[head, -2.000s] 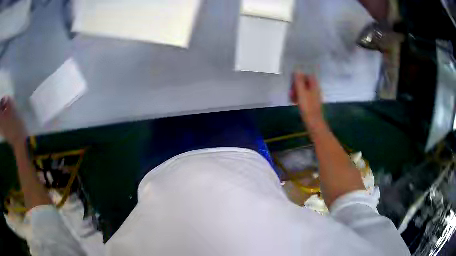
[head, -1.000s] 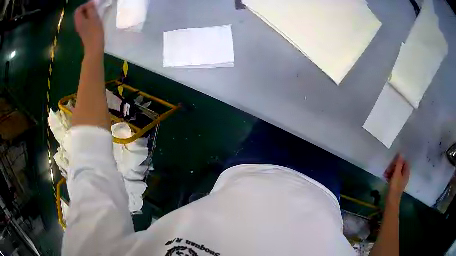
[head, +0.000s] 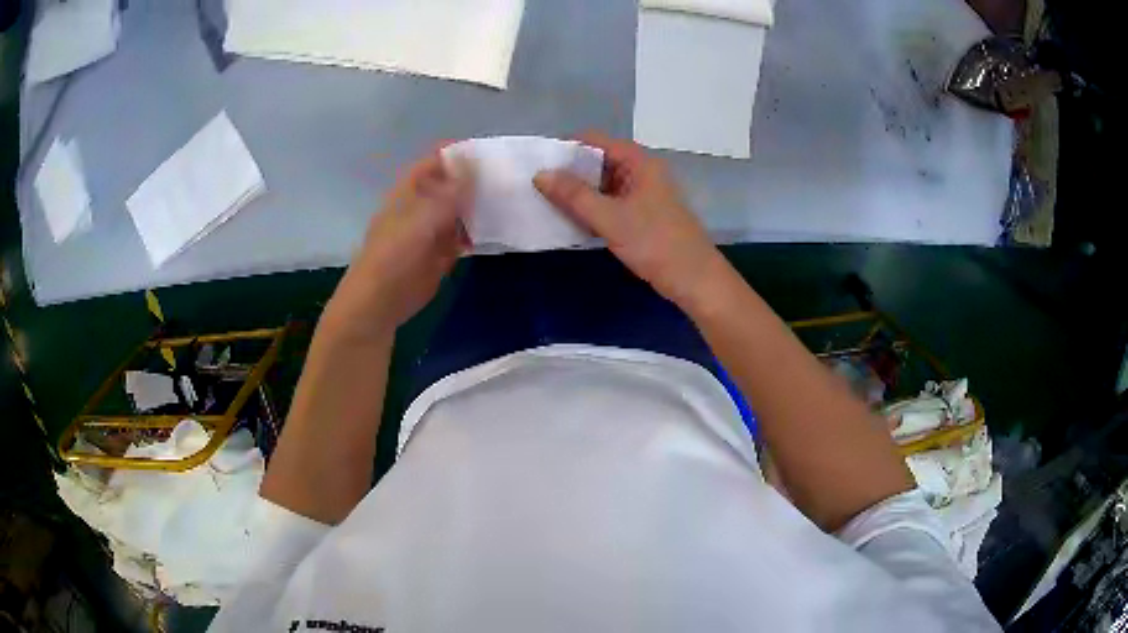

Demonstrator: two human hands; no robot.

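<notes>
A small white rectangle (head: 513, 192) is held between both hands above the near edge of the ironing table. My left hand (head: 421, 216) grips its left end, a little blurred. My right hand (head: 637, 210) grips its right end, thumb on top. More white rectangles (head: 196, 192) lie in a low stack at the left, with a smaller white piece (head: 64, 191) beside them. A cream fabric panel stack (head: 384, 37) lies at the far side. A white piece (head: 696, 84) lies right of it, its far end under a cream folded piece (head: 717, 10).
The steam iron (head: 990, 74) stands at the table's right end. Another white cloth piece (head: 72, 37) lies at the far left. Yellow-framed trolleys heaped with white bundles stand on the floor at left (head: 149, 464) and right (head: 946, 435). The table's near edge (head: 334, 262) runs before me.
The view has swung back from the left. My left hand has come from the table's left end to the middle, and both hands now hold a white rectangle.
</notes>
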